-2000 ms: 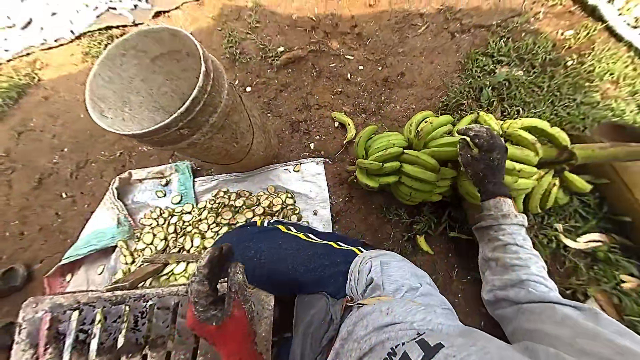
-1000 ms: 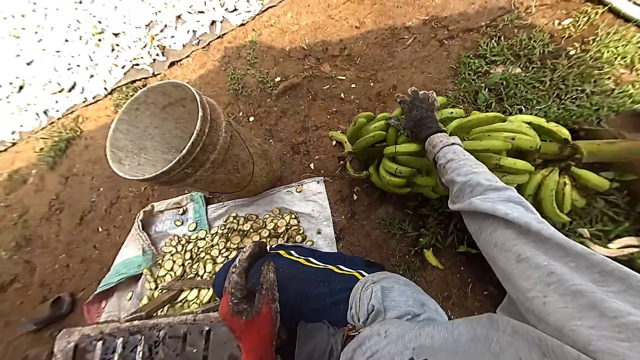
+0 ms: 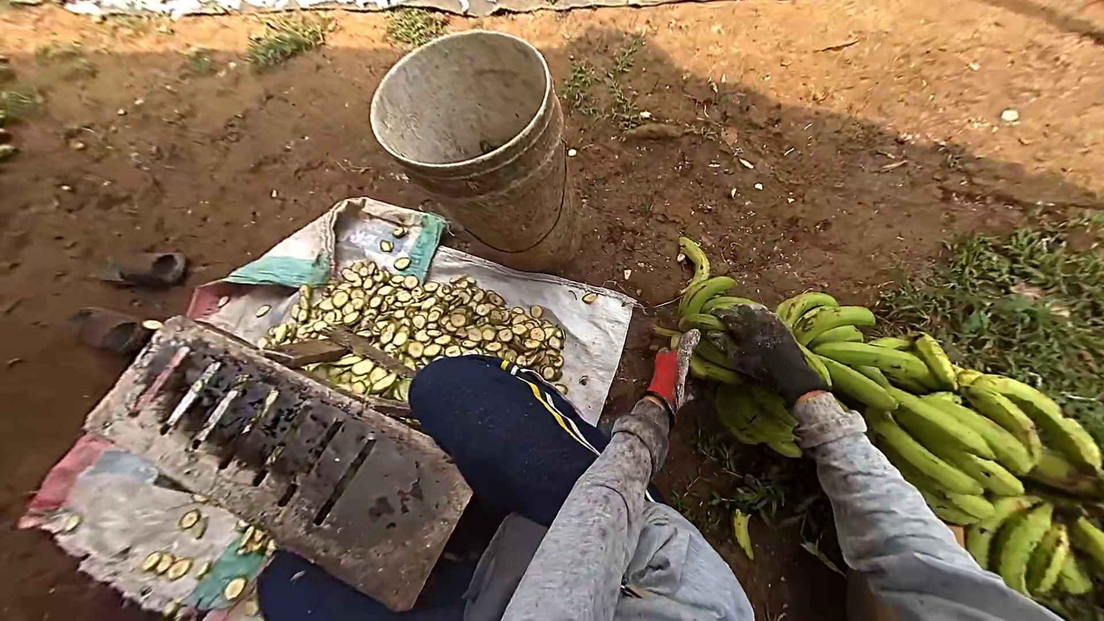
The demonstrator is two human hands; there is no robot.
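My right hand (image 3: 769, 352), in a dark dirty glove, grips green bananas at the left end of a large bunch (image 3: 931, 423) on the ground. Beside it, my left hand (image 3: 673, 371), in a red and grey glove, is at the bunch's left edge; its fingers are partly hidden, so its hold cannot be told. Left of my legs lies a slotted slicing board (image 3: 285, 457), tilted, with dark stains. Beyond it a heap of round banana slices (image 3: 431, 319) is spread on a woven sack (image 3: 595, 332).
A tall dirty plastic bucket (image 3: 496, 172) stands beyond the sack, leaning left. A pair of dark shoes (image 3: 147, 269) lies at the far left. Grass (image 3: 1018, 302) grows at the right. A small loose green banana piece (image 3: 743, 533) lies near my right sleeve.
My left hand has moved right, from beside the slicing board to the bunch. My right hand, earlier on top of the bunch, is now at its left end. The view has swung left.
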